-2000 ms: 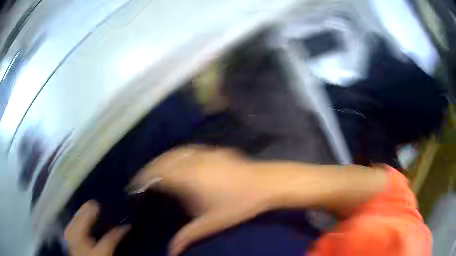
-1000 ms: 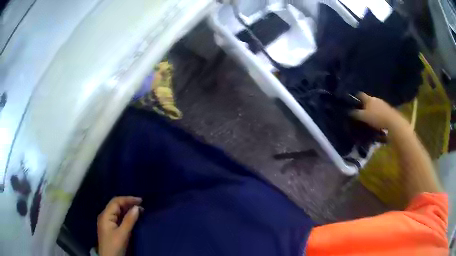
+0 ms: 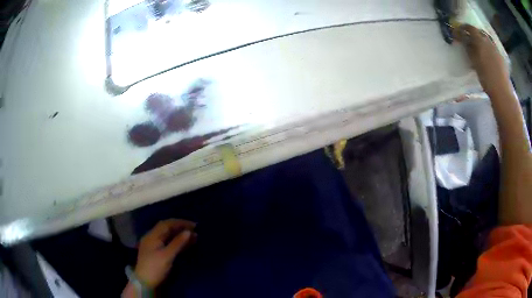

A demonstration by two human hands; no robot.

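My left hand (image 3: 160,253) is low at the left over the dark navy cloth on my lap (image 3: 274,233). Its thumb and fingertips are close together; a tiny dark speck shows at the tips, but I cannot tell if anything is held. My right hand (image 3: 478,49) reaches to the far right of the white table (image 3: 291,75), its fingers at a dark object (image 3: 446,20) with a yellowish bit beside it. The blur hides whether it grips this. An orange loop (image 3: 307,293) shows at the bottom edge on the lap.
The table's near edge carries a ruler tape with a yellow patch (image 3: 229,161). Dark smudges (image 3: 169,119) mark the tabletop. Below right, a white-rimmed bin (image 3: 430,221) holds dark cloth (image 3: 466,233) and a white piece (image 3: 456,169). A yellow patterned scrap (image 3: 336,152) lies under the edge.
My right hand has left the dark cloth in the bin and moved up to the table's far right. My left hand stays low over the lap. The view has swung onto the tabletop.
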